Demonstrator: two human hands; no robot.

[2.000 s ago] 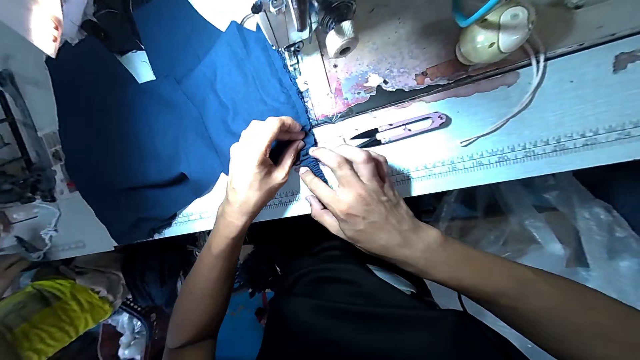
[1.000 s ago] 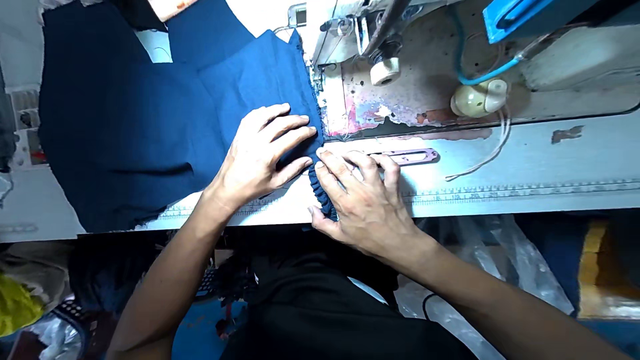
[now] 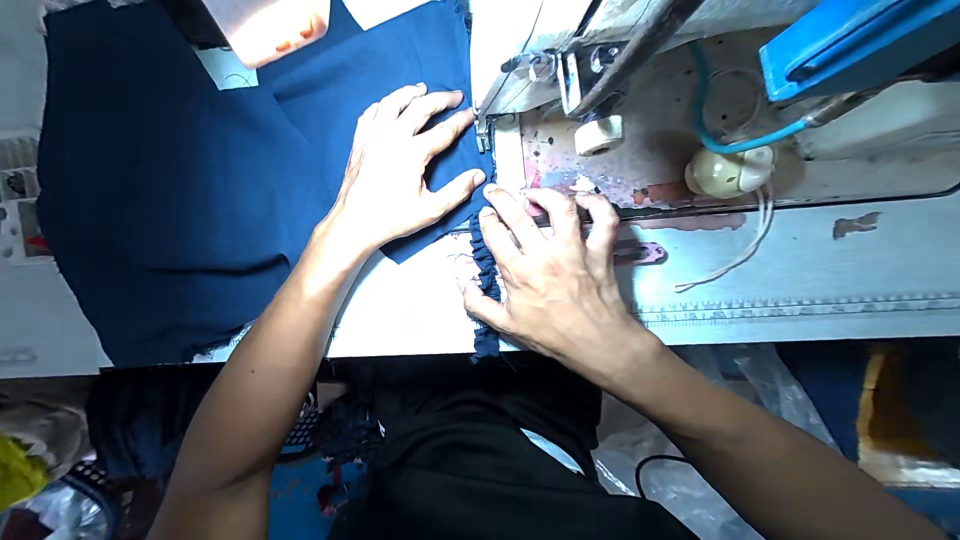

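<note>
Navy blue fabric [image 3: 172, 172] lies spread over the left of the sewing table, its right edge running up to the presser foot [image 3: 483, 135] of a sewing machine. My left hand [image 3: 397, 169] rests flat on this fabric, fingers spread, thumb near the edge just below the foot. A narrow gathered navy strip [image 3: 487, 262] hangs toward the table's front edge. Over it is my right hand [image 3: 555, 266], its index fingertip on the strip's upper part and its thumb beside the strip's left side. Thread snips [image 3: 641, 253] lie partly hidden beneath the right hand's fingers.
A white bobbin-like wheel [image 3: 600, 136], a cream round object [image 3: 727, 172] with a white cord, and a blue part [image 3: 847, 49] with a teal tube are at the right. A measuring scale [image 3: 795, 306] runs along the front. A translucent container [image 3: 266, 26] stands on the fabric.
My left hand has gone from bunched fingers at the fabric's edge to lying spread on the cloth. The gathered strip now shows more fully. The snips are more covered by my right hand.
</note>
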